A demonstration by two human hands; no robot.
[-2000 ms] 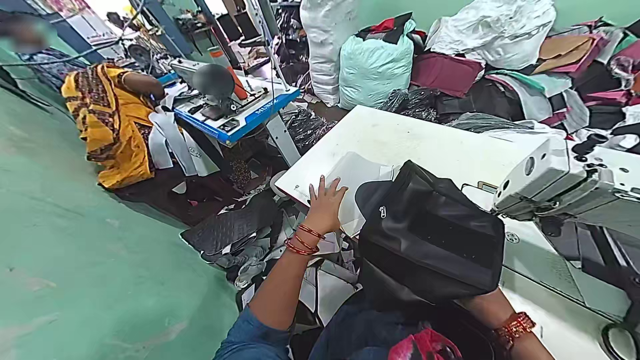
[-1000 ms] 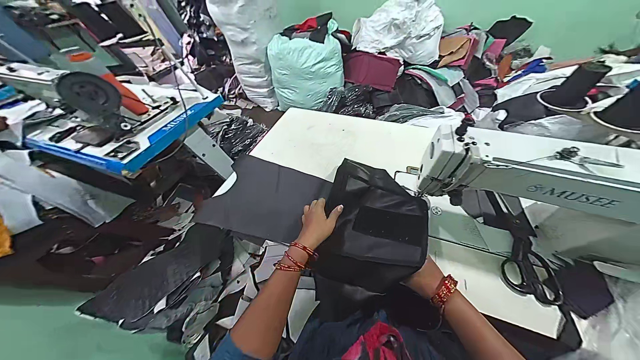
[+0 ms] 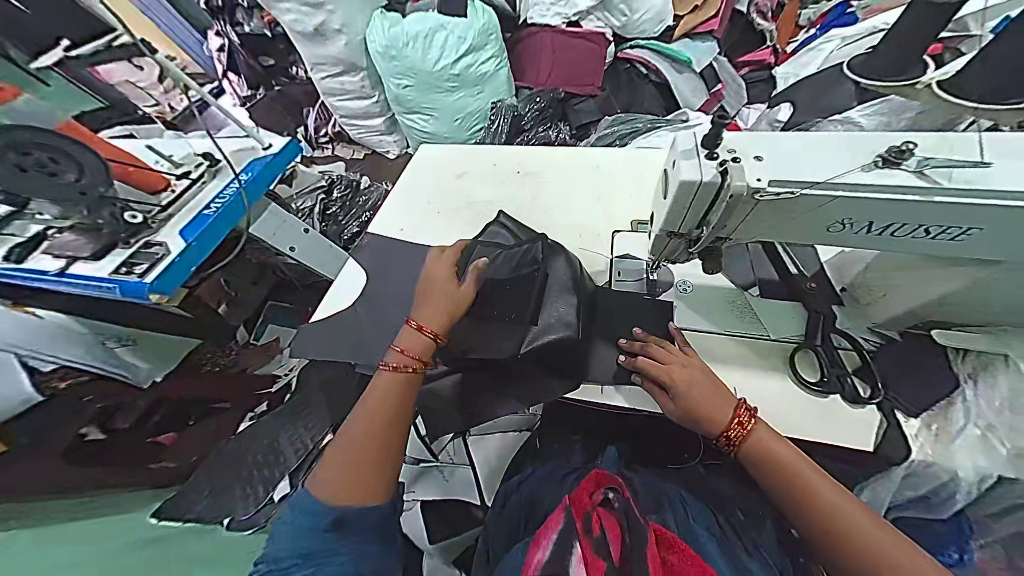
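Note:
Black leather-like material point(image 3: 552, 296) lies bunched on the white sewing table point(image 3: 512, 188). My left hand point(image 3: 448, 288) grips its left upper part, thumb and fingers pinching a fold. A flat dark panel point(image 3: 376, 296) extends leftward from beneath that hand. My right hand point(image 3: 672, 372) rests with spread fingers on the flat black right end of the material, just below the needle area of the sewing machine point(image 3: 848, 200). That flat end lies beside the presser foot; whether it is under it I cannot tell.
Black-handled scissors point(image 3: 832, 344) lie right of my right hand, under the machine arm. Thread cones point(image 3: 904, 40) stand at the upper right. Another machine with a blue-edged table point(image 3: 224, 212) is at the left. Stuffed sacks point(image 3: 444, 72) and fabric scraps fill the space behind.
The view has swung right. My right hand, earlier partly hidden by the black material, now shows on its flat right end. My left hand has moved from the flat piece onto the bunched material.

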